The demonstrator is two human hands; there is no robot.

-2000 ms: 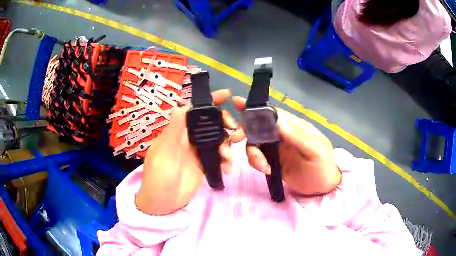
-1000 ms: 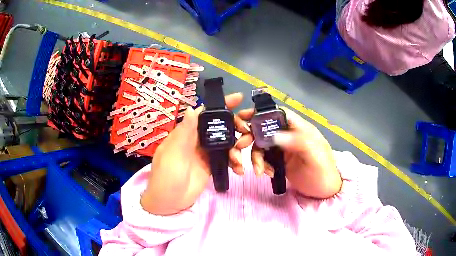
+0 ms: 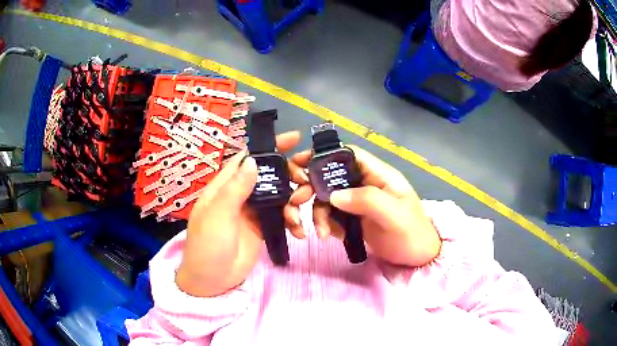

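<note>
A black smartwatch [image 3: 269, 180] is in my left hand [image 3: 220, 216], its strap hanging above and below the case. Its screen is lit with white text lines, and my left thumb lies on the screen's upper left edge. A second black smartwatch [image 3: 333, 173] is in my right hand [image 3: 392, 216], with a silvery buckle at the top end of its strap. Its screen also shows white text lines, and my right thumb rests on its lower part. The two watches are side by side over my lap, not touching.
At left stand red trays with pale pink straps [image 3: 186, 145] and red trays with black watches [image 3: 84, 132]. A blue cart frame [image 3: 51, 226] is at lower left. A seated person in pink [image 3: 497, 40] is at upper right. Blue stools [image 3: 575, 190] stand on the grey floor.
Both screens went from dim or blurred text to clear white text lines. Both thumbs have come onto the screens. The hands and watches have shifted a little left in the picture since one second ago.
</note>
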